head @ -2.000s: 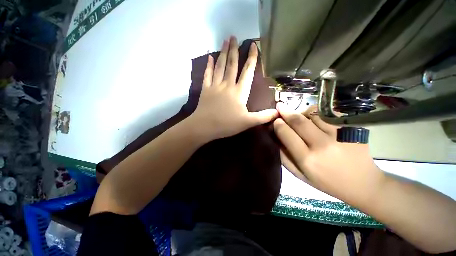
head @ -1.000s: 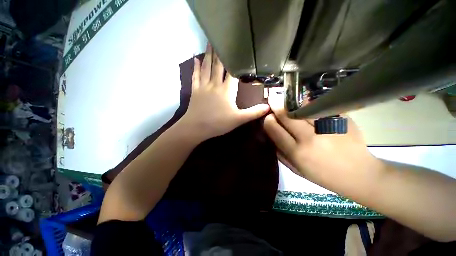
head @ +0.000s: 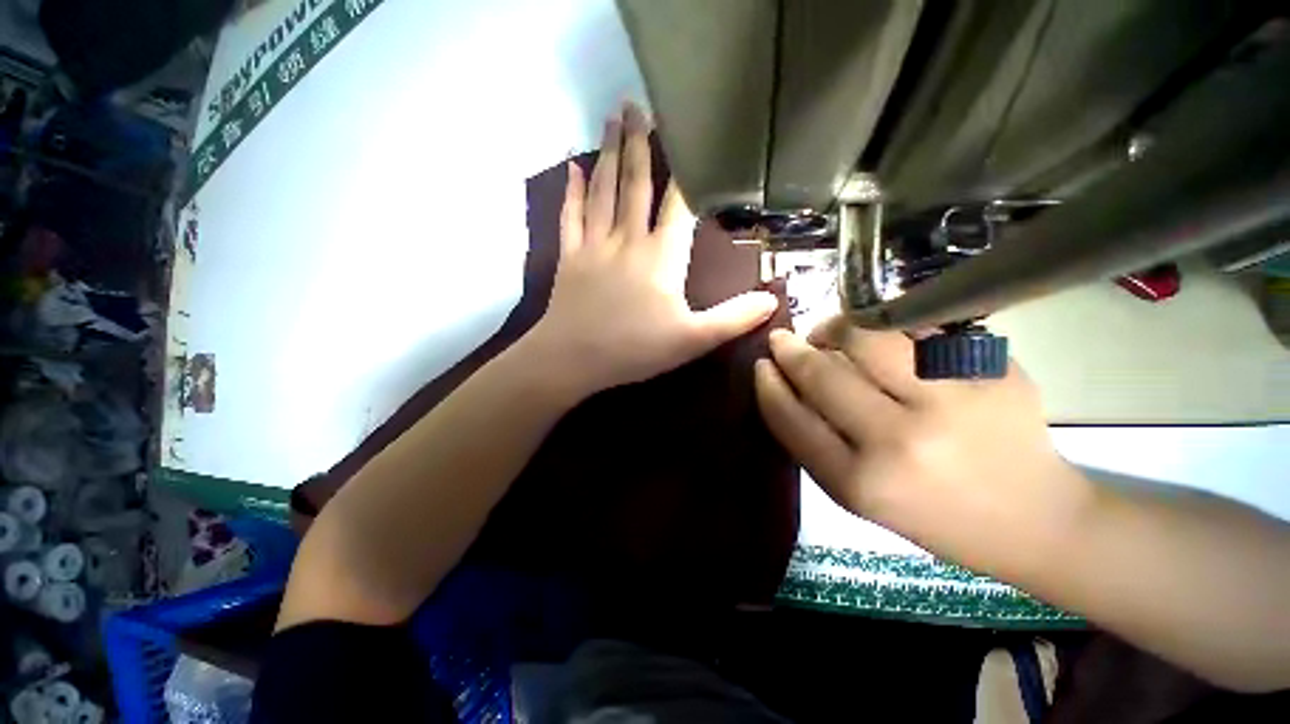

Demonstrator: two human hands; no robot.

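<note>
Dark brown cloth (head: 665, 481) lies on the white table and hangs over its front edge. Its right edge reaches the presser foot area (head: 773, 265) under the sewing machine head (head: 905, 99). My left hand (head: 623, 290) lies flat on the cloth, fingers spread, thumb near the foot. My right hand (head: 905, 410) is at the cloth's right edge, just in front of the foot, fingers together and bent. Its thumb is hidden, so a grip cannot be made out. The needle tip is not clear.
A black ribbed knob (head: 961, 355) is above my right hand. A red-handled tool (head: 1149, 286) lies on the beige machine bed (head: 1089, 361), partly hidden. A blue basket (head: 135, 651) is at the lower left. Thread cones (head: 57, 583) stand beyond the table's left edge.
The camera view has shifted. My left thumb and right fingertips, together at the cloth edge earlier, are now slightly apart. Both hands stay beside the foot, and the cloth lies much the same.
</note>
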